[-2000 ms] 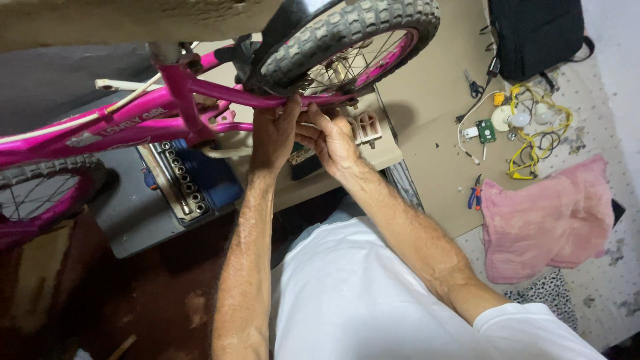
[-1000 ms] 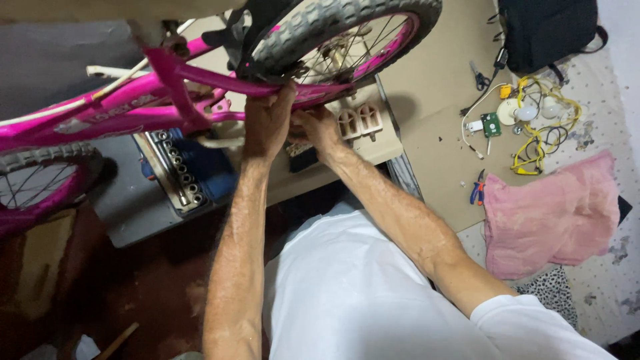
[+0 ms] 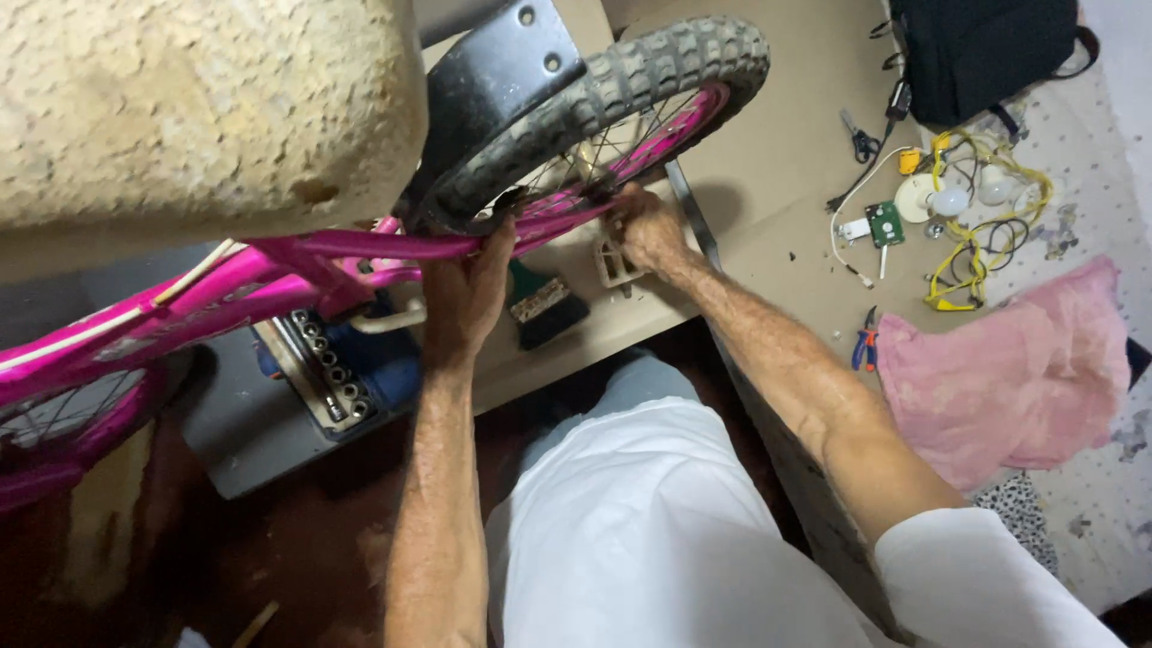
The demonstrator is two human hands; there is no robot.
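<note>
A pink child's bicycle frame [image 3: 297,261] lies across the upper left, with its knobby-tyred wheel [image 3: 585,108] at the top middle. My left hand [image 3: 468,288] grips the pink frame tube just below the tyre, thumb up against it. Farther right, my right hand [image 3: 643,229] is at the end of the pink tube near the wheel's axle, its fingertips partly hidden, so its hold cannot be told. A cream pedal [image 3: 616,265] shows just below that hand. Between my hands, a brush with dark bristles [image 3: 549,315] lies on the table. The worn bicycle saddle [image 3: 207,108] fills the upper left corner.
A socket set [image 3: 328,369] lies on a grey surface [image 3: 243,441] at left. At right are pliers [image 3: 866,340], scissors [image 3: 861,142], a green circuit board [image 3: 884,223], yellow cable [image 3: 958,261] with bulbs [image 3: 949,200], a pink cloth [image 3: 1008,369] and a black bag [image 3: 990,54].
My right hand has moved right along the pink tube, away from my left hand, toward the axle. The saddle now covers more of the view.
</note>
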